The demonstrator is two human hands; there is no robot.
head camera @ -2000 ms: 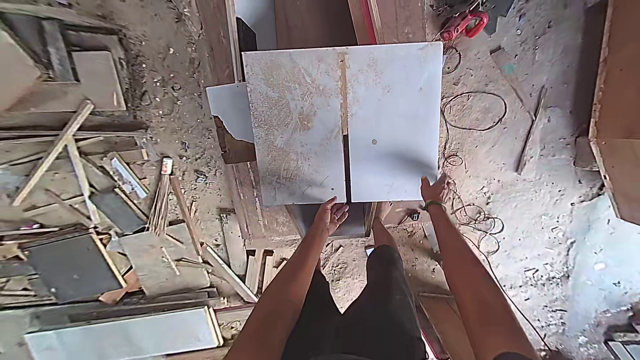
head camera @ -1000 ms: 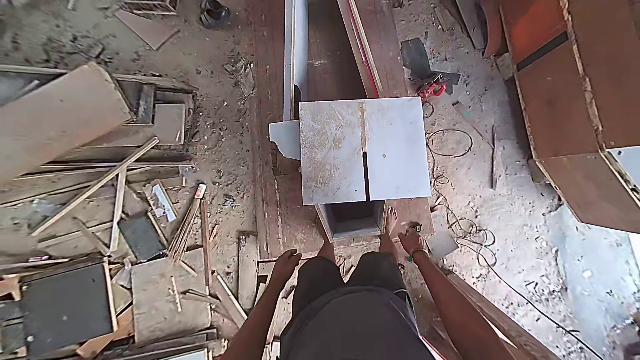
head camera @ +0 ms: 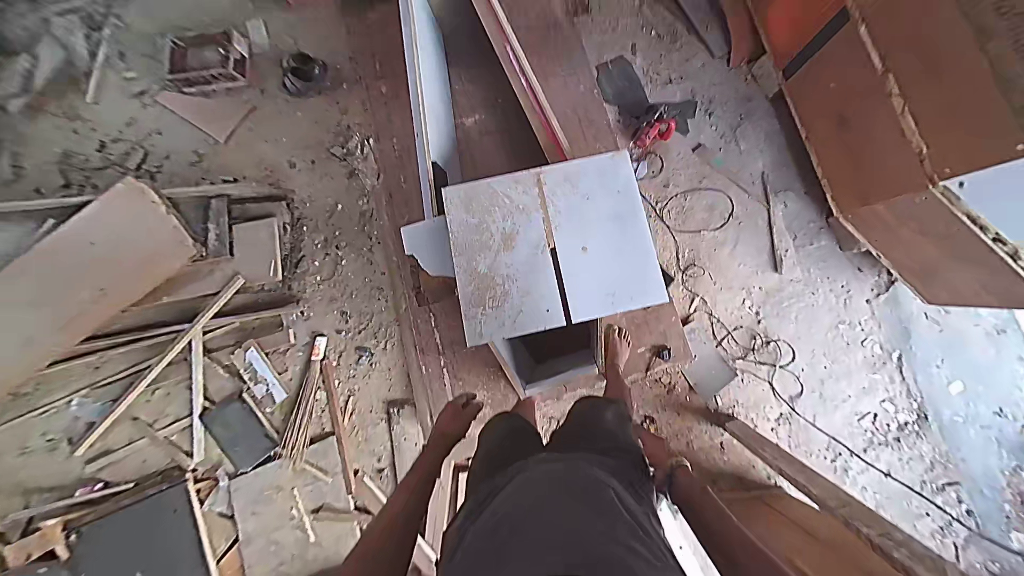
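Two white laminated panels, the left one (head camera: 504, 256) scuffed and dusty and the right one (head camera: 604, 240) cleaner, lie side by side with a narrow dark gap. They rest across an open box-like wooden frame (head camera: 560, 374). My left hand (head camera: 458, 418) hangs beside my left knee, below the frame, with nothing seen in it; how its fingers lie is unclear. Near my right thigh is my right hand (head camera: 654, 448), partly in shadow and touching or close to the leg; its fingers are not clear. A torn white board piece (head camera: 430, 246) juts out at the panels' left.
Scrap boards and wood strips (head camera: 160, 368) lie heaped at left. A red-handled tool (head camera: 654, 133) and its looping black cable (head camera: 760, 352) lie on the dusty floor at right. A large brown wooden cabinet (head camera: 864, 136) stands upper right. A long plank (head camera: 800, 472) slants at lower right.
Both my hands have left the near edge of the white panels, where they were two seconds ago, and moved back beside my legs. The view has shifted, showing more of my body.
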